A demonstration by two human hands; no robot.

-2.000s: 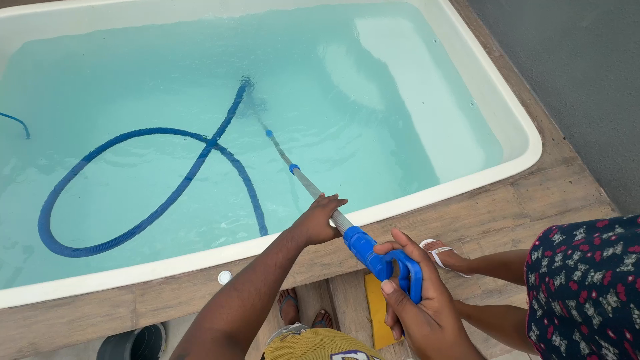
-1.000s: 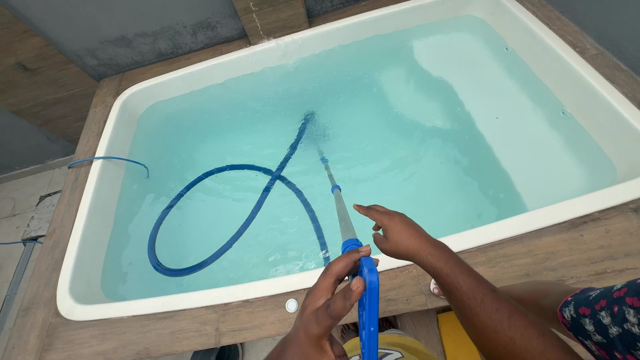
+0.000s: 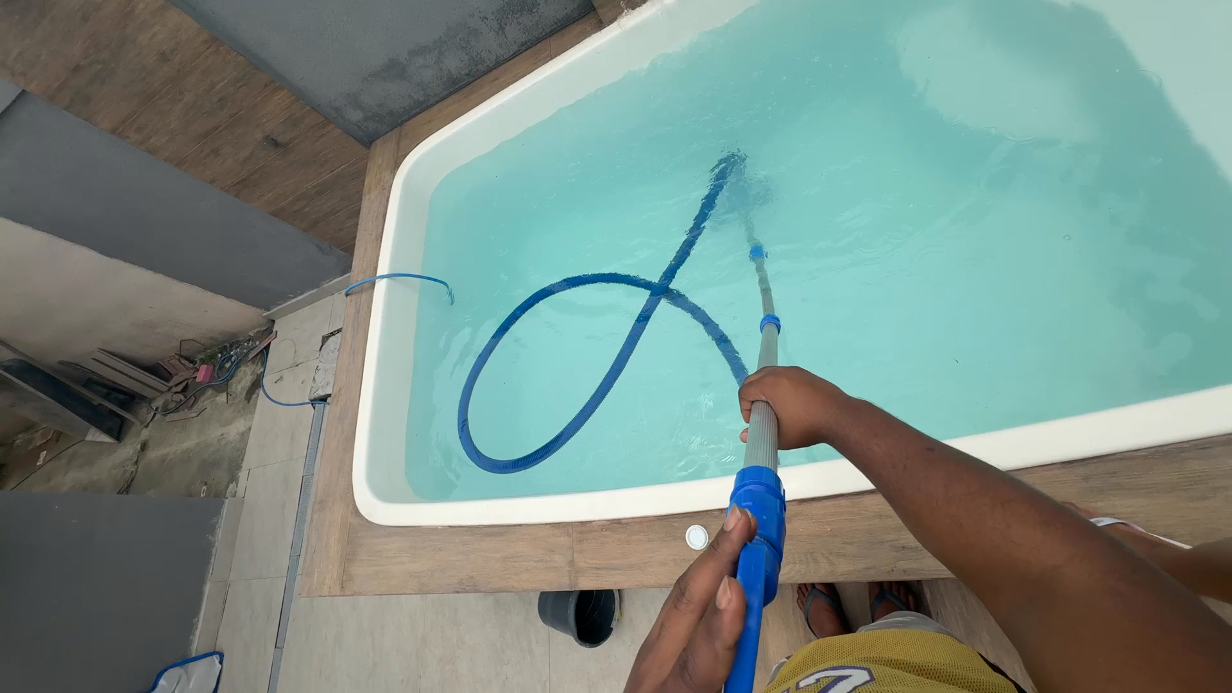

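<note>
My right hand is closed around the ribbed grey shaft of a telescopic pole, over the pool's near rim. Lower down, my left hand lies against the left side of the pole's blue handle; whether its fingers grip is unclear. The pole slopes away into the water, and its far end is blurred below the surface. A blue ribbed hose makes a loop in the water left of the pole, one end meeting the murky spot near the pole's far end.
A white pool rim is framed by a wood-look ledge. A thin blue hose crosses the left rim. Below the ledge stands a dark bucket. Another person's sandalled foot is at right. Debris lies far left.
Two seconds ago my left hand held the shaft and my right the handle; now they have swapped. One second ago my right hand was off the shaft. The view has swung left.
</note>
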